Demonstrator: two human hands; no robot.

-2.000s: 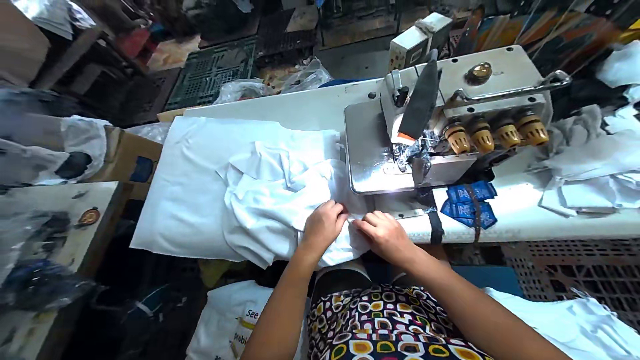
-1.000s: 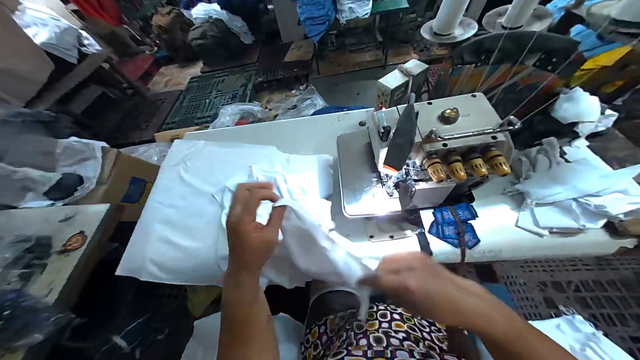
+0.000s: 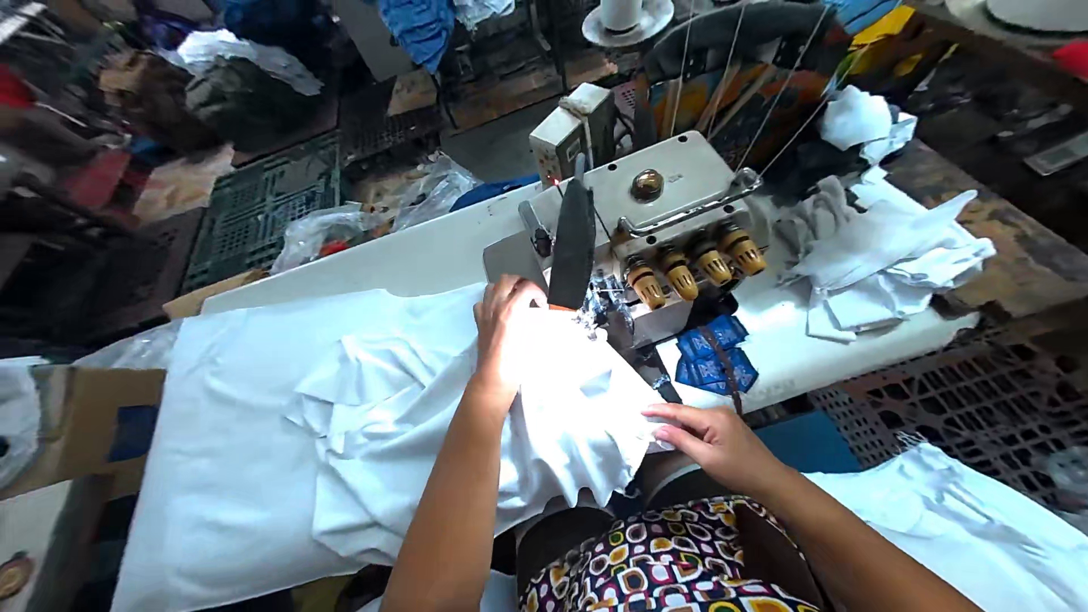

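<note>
White fabric [image 3: 399, 425] lies spread and bunched over the table and up to the needle area of an overlock sewing machine [image 3: 663, 195]. My left hand [image 3: 501, 336] rests on the fabric just left of the presser foot, its fingers bent over the cloth. My right hand [image 3: 710, 438] pinches the fabric's right edge between thumb and fingers, near the table's front edge. The machine's lamp lights the cloth brightly, and the needle itself is hidden in glare.
Blue printed labels [image 3: 718, 353] lie right of the machine. White cloth pieces [image 3: 892, 263] are heaped farther right. A plastic crate [image 3: 960, 399] and more white cloth [image 3: 960, 518] sit below the table's right side. A cardboard box [image 3: 102, 425] stands at left.
My left hand has moved right, up beside the presser foot. My right hand, blurred a second ago, now pinches the cloth's edge. The fabric now reaches the needle area.
</note>
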